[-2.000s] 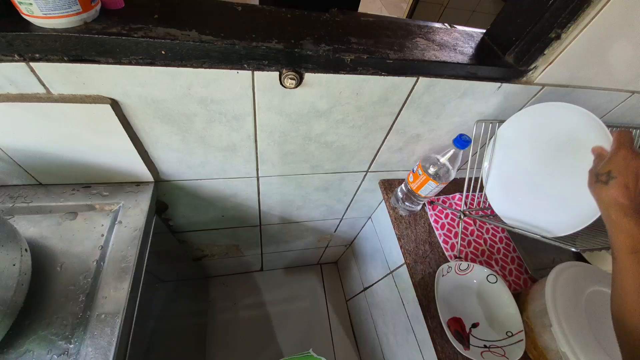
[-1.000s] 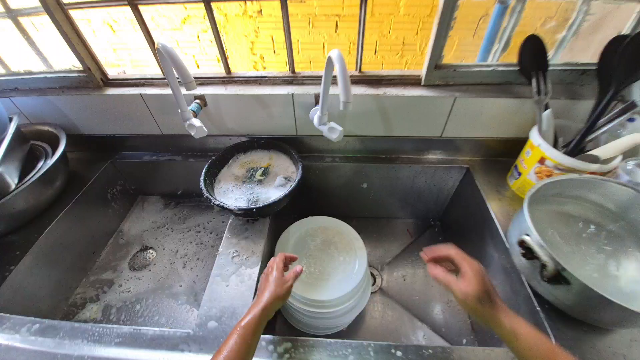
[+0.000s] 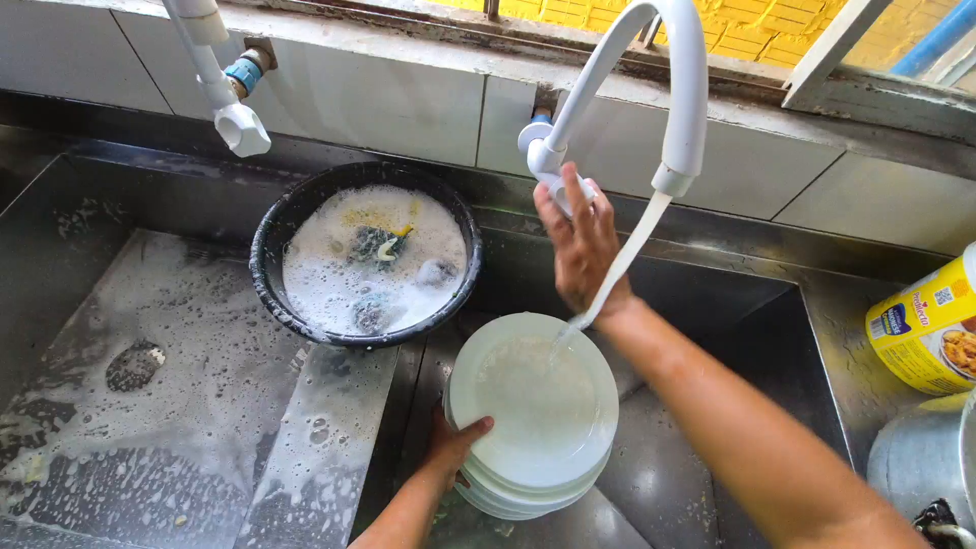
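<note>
A stack of white plates stands in the right basin of the steel sink. My left hand grips the stack's left side, its thumb over the top plate's rim. My right hand is raised with spread fingers against the white knob of the right faucet. Water runs from that faucet's curved spout, passes by my right wrist and falls on the top plate. Behind the plates, to the left, a black basin holds foamy water with scouring pads in it.
The left sink basin has suds on its floor and a drain. Above it hangs a second white faucet. On the right counter are a yellow printed bucket and a large metal pot. A tiled wall and window frame rise behind.
The view has turned from the dish rack to the sink. My left hand has closed on the plate stack, my right hand has moved up to the faucet knob, and water now runs.
</note>
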